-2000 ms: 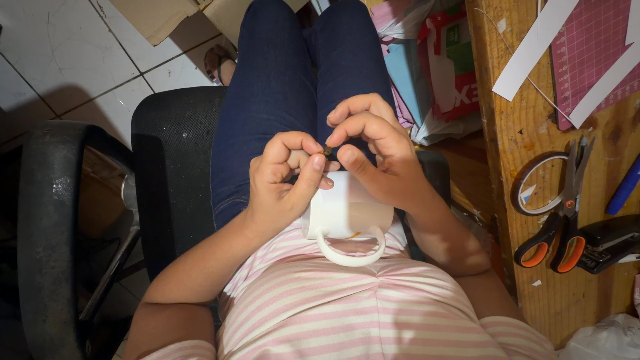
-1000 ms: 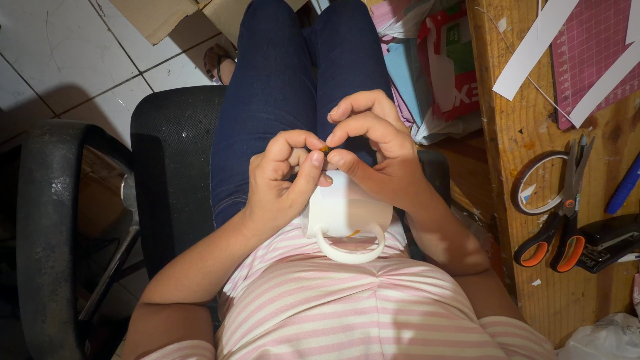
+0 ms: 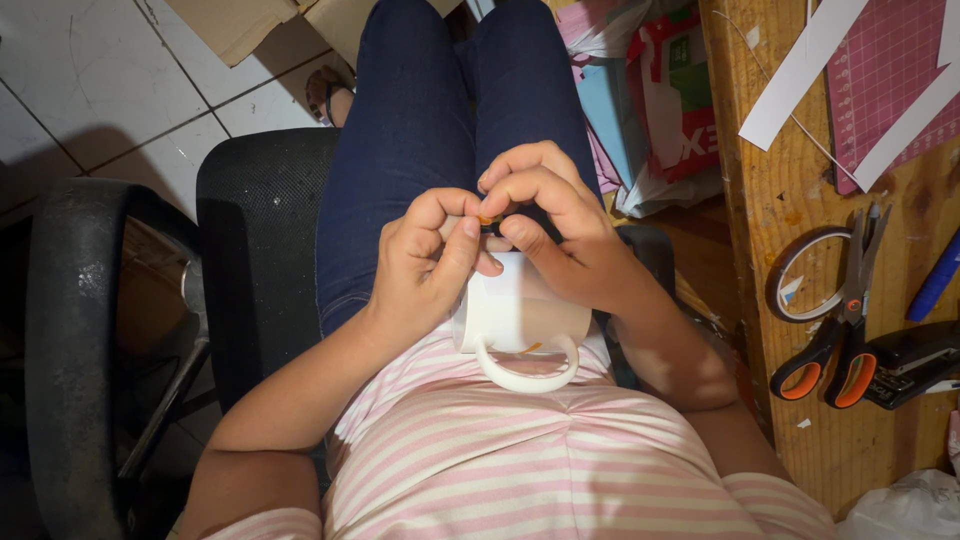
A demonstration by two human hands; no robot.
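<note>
A white mug (image 3: 525, 311) lies on its side in my lap, its handle toward my belly. Just above it, my left hand (image 3: 431, 251) pinches a tiny orange-and-dark item (image 3: 487, 221) between thumb and index finger; what it is cannot be made out. The curled fingers of my right hand (image 3: 551, 217) meet the same small item from the other side, with the thumb a little apart below. Part of the item is hidden by the fingertips.
On the wooden table (image 3: 817, 465) at the right lie scissors (image 3: 853, 307), a tape roll (image 3: 780, 274), a black stapler (image 3: 915, 364), a blue marker (image 3: 937, 277), a pink cutting mat (image 3: 892, 82) and white paper strips (image 3: 806, 71). A chair armrest (image 3: 71, 337) stands at the left.
The fingers have shifted slightly around the small item, and its orange part shows now where it looked dark two seconds ago. The mug has stayed in my lap.
</note>
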